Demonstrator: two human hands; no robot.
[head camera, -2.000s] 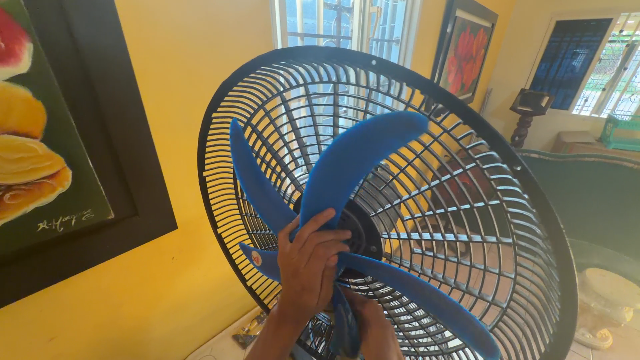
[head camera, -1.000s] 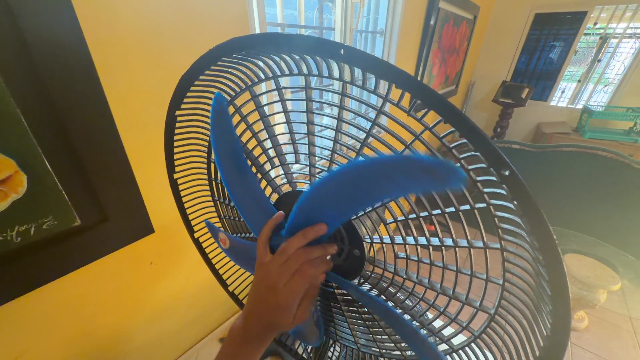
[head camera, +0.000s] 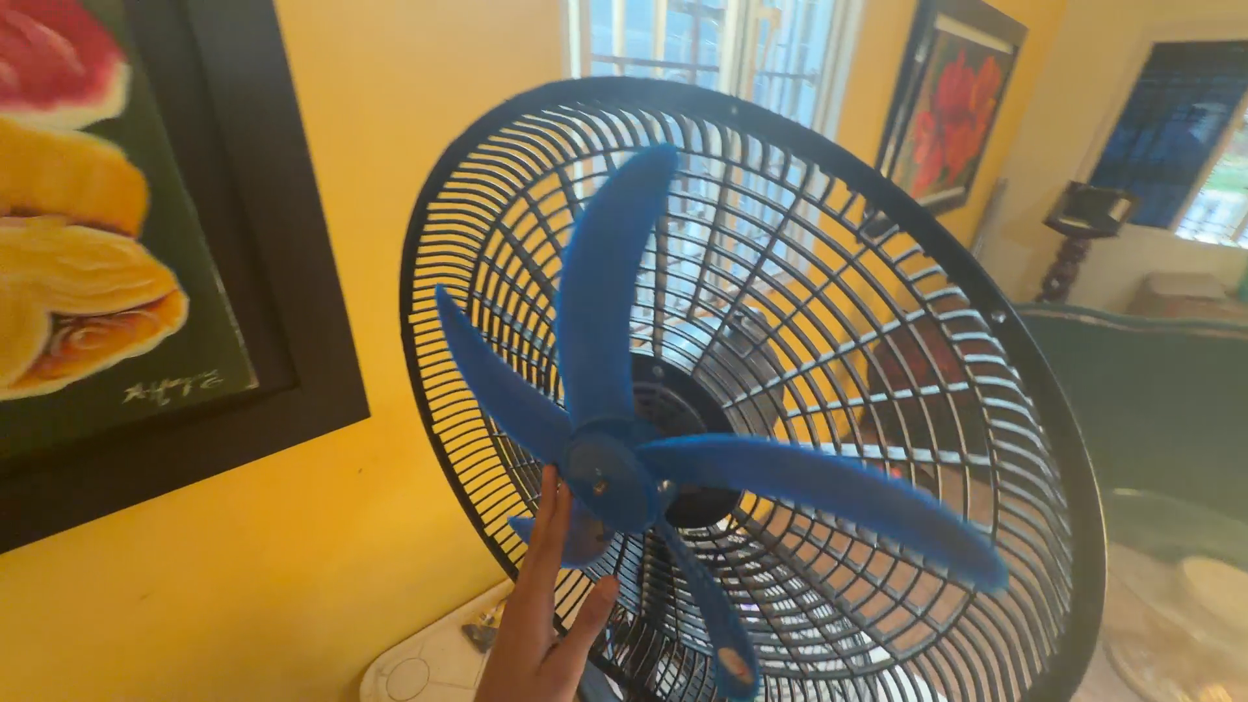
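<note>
Blue plastic fan blades spread from a round blue hub, with a metal shaft end showing at its middle. Behind them stands the black rear grille of the fan, tilted, and the motor housing shows through its bars. My left hand is raised below the hub, thumb apart from the fingers, its fingertips at the hub's left edge; it grips nothing. A small metal screw or pin shows at the hub's right side. My right hand is out of view.
A framed painting hangs on the yellow wall at the left, close to the grille. A white surface with small items lies low behind the fan. At the right are a green sofa back and a glass table.
The blades have turned. My left hand has come off the hub's front and moved down to its left edge. My right hand, below the hub two seconds ago, has left the view.
</note>
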